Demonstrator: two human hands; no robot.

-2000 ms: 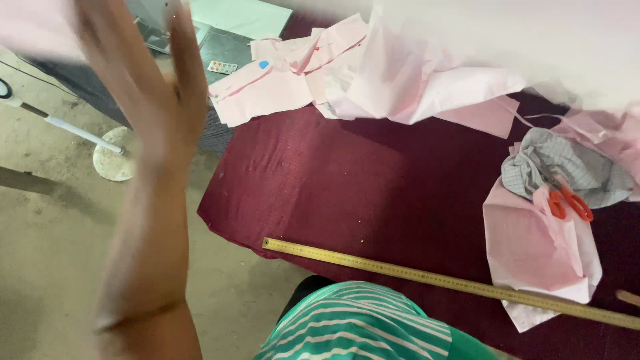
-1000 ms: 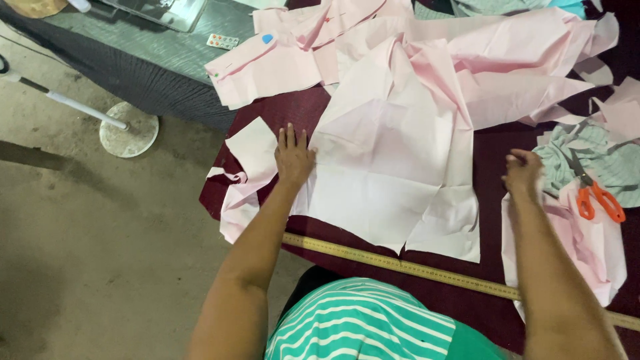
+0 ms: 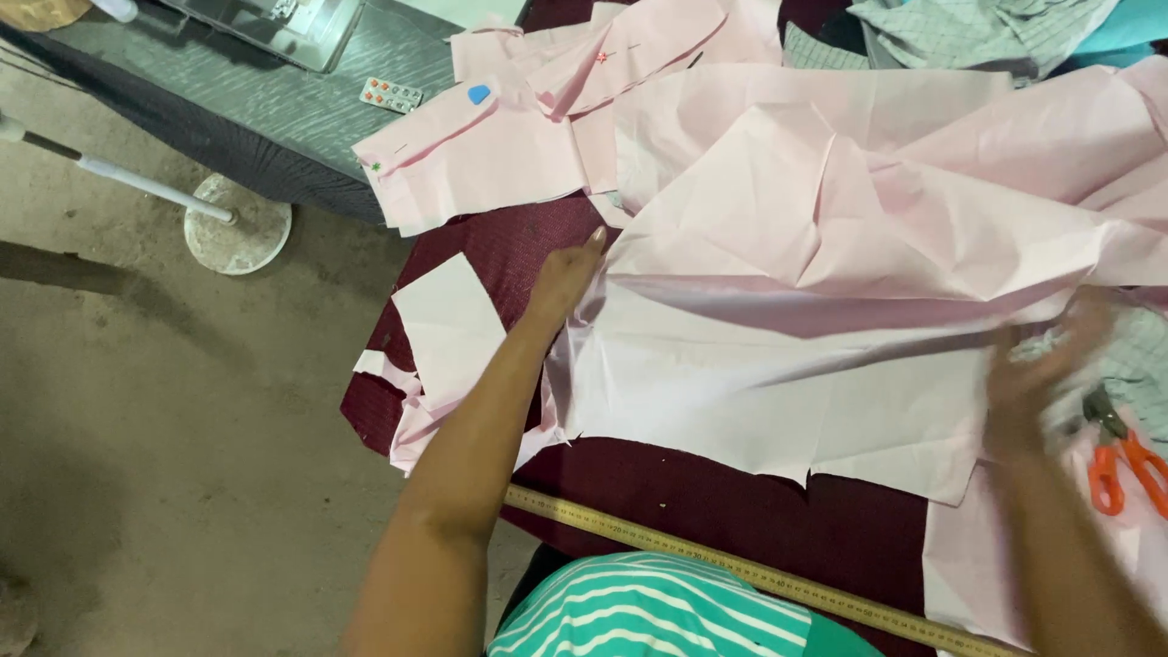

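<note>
A large pale pink fabric piece point(image 3: 712, 365) lies over the maroon-covered table point(image 3: 657, 474), with a raised fold across its middle. My left hand point(image 3: 570, 274) grips its left edge, the thumb on top and the other fingers mostly hidden. My right hand point(image 3: 1049, 365) is blurred at the fabric's right edge; whether its fingers hold the cloth cannot be made out. Orange-handled scissors point(image 3: 1106, 474) lie to the right of that hand, on pink and grey checked cloth. Smaller pink scraps point(image 3: 452, 328) lie left of my left forearm.
A yellow measuring stick point(image 3: 730, 566) runs along the table's near edge. Pinned pink pieces point(image 3: 484, 164) with a blue chalk point(image 3: 478, 93) lie at the back left. Beyond are a blister pack point(image 3: 391, 95) and a grey table point(image 3: 274, 100). A stand with a round base point(image 3: 237, 224) is on the floor.
The large pink piece lay flatter with its sides running away from me; now it spreads wider to the right and is folded. My left hand, flat with spread fingers before, now pinches its edge.
</note>
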